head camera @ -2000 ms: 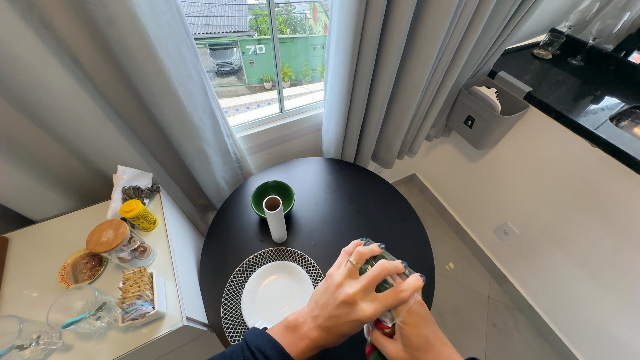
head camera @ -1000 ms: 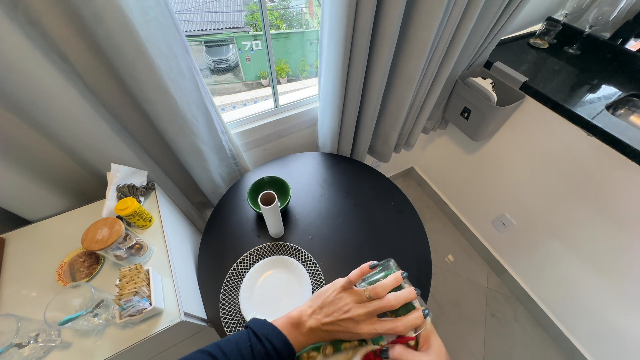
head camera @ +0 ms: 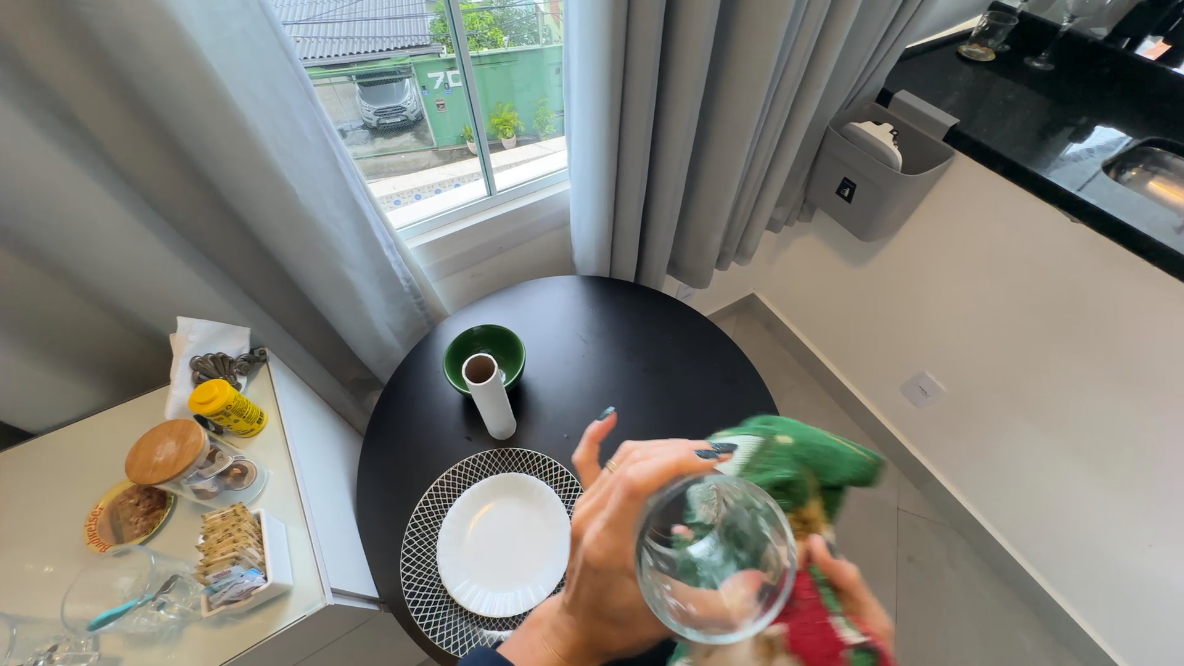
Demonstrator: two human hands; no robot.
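A clear drinking glass (head camera: 715, 560) is held up over the right edge of the round black table (head camera: 638, 347), its round rim facing the camera. My left hand (head camera: 620, 546) wraps the glass from the left, thumb raised and a ring on one finger. Behind and right of the glass, my right hand (head camera: 846, 592) grips a green, red and cream cloth (head camera: 800, 462) that is bunched against it. Left of my hands, a white plate (head camera: 504, 544) lies on a black-and-white patterned charger (head camera: 421, 564). Beyond it are a green bowl (head camera: 495, 344) and a white cylinder (head camera: 490, 398).
At left, a white cabinet top (head camera: 55, 476) holds a jar with a wooden lid (head camera: 166, 451), a yellow container (head camera: 228, 407), a packet tray (head camera: 277, 555) and glassware (head camera: 120, 587). Grey curtains hang behind the table. A grey bin (head camera: 869, 190) hangs from the black counter (head camera: 990, 120).
The glass has turned so its round rim faces the camera, and the cloth has come up into view to its right. My left thumb has lifted away from the fingers.
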